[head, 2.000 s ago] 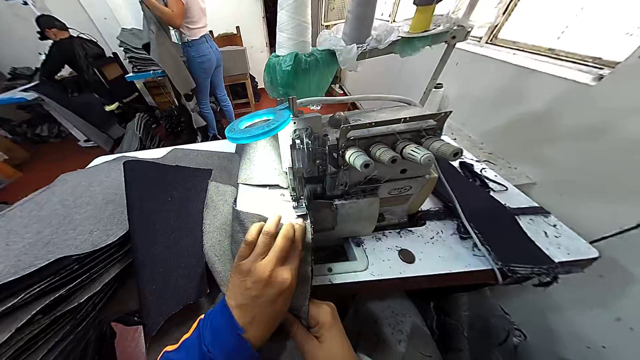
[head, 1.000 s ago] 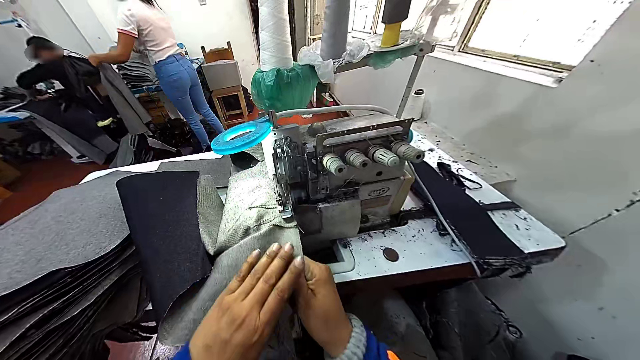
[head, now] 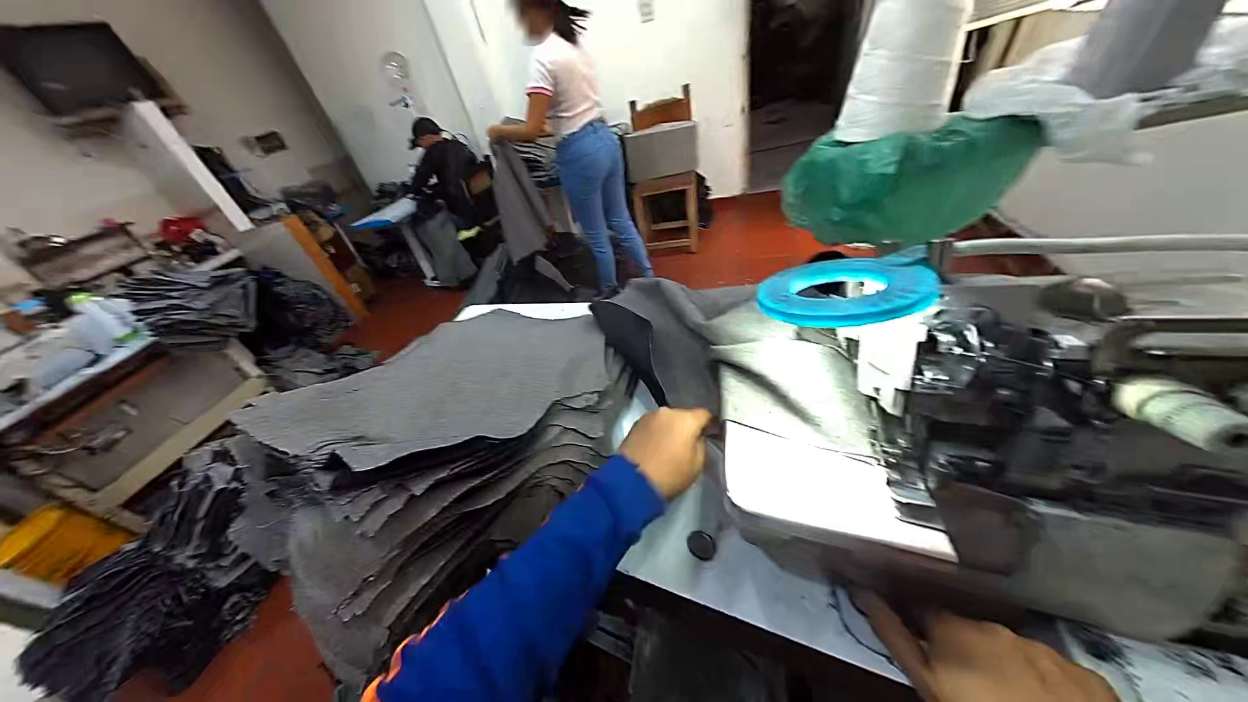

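My left hand (head: 669, 450), in a blue sleeve, grips the edge of a dark grey fabric piece (head: 673, 341) to the left of the overlock sewing machine (head: 1014, 409). My right hand (head: 994, 653) is blurred at the front edge of the machine, fingers spread; it holds nothing that I can see. Light grey fabric (head: 795, 385) lies behind the machine's white plate (head: 819, 487), close to the presser foot. A thick stack of grey cut fabric (head: 468, 380) spreads over the table's left side. A blue ring (head: 848, 292) sits at the upper left of the machine head.
Thread cones stand behind the machine, one above a green plastic bag (head: 912, 180). Two people work at the back near a wooden chair (head: 668, 185). Dark fabric heaps (head: 146, 575) lie at the lower left, beside a wooden workbench (head: 146, 419).
The view has swung left. My hands, together on the fabric by the presser foot a second ago, are apart now: the left on fabric at the left, the right at the machine's front.
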